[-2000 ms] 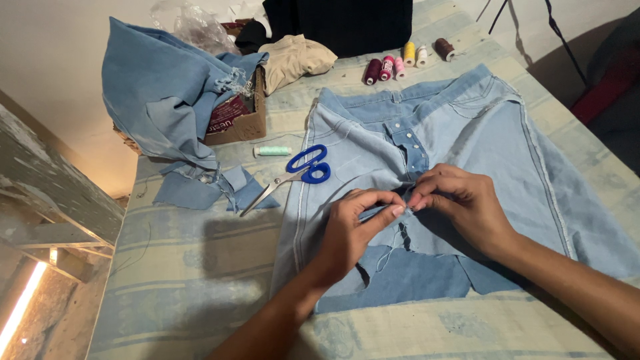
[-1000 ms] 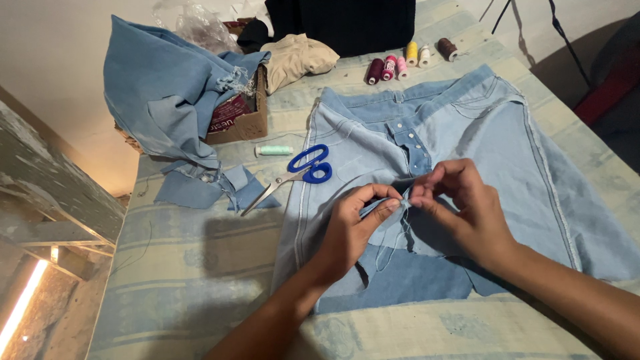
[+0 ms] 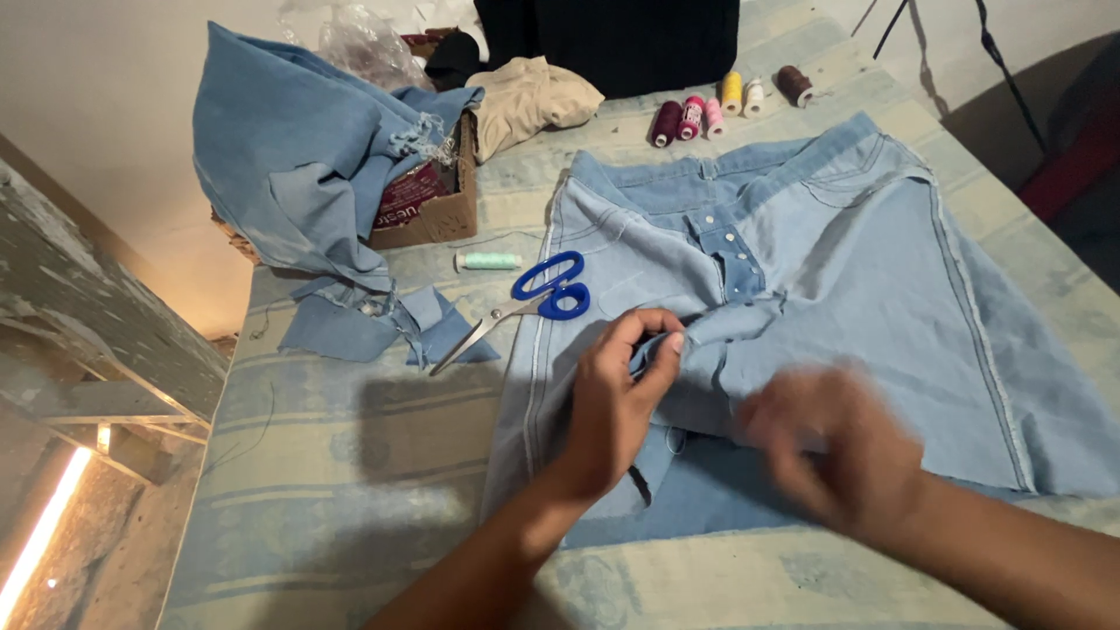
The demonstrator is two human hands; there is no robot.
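Observation:
An inside-out light blue denim garment (image 3: 857,289) with a buttoned fly lies spread over the table. Between the thumb and fingers of my left hand (image 3: 626,385) is a fold of its fabric, just below the fly. My right hand (image 3: 831,446) is blurred over the garment's lower middle, apart from my left; whether its fingers hold anything cannot be told. Under both hands shows a darker denim piece (image 3: 700,499). Scissors with blue handles (image 3: 560,289) lie left of my left hand, partly on the garment's edge, beside a mint-green thread spool (image 3: 488,261).
Denim cloth (image 3: 289,157) is heaped over a cardboard box (image 3: 451,214) at the back left, with denim scraps (image 3: 341,328) below. Beige cloth (image 3: 525,101) and black fabric (image 3: 621,44) lie behind. Several thread spools (image 3: 691,118) are near the back edge of the patterned tablecloth (image 3: 289,490).
My right hand has moved down and away from my left; both were pinching together at the fabric below the fly. My left hand keeps its hold on the cloth.

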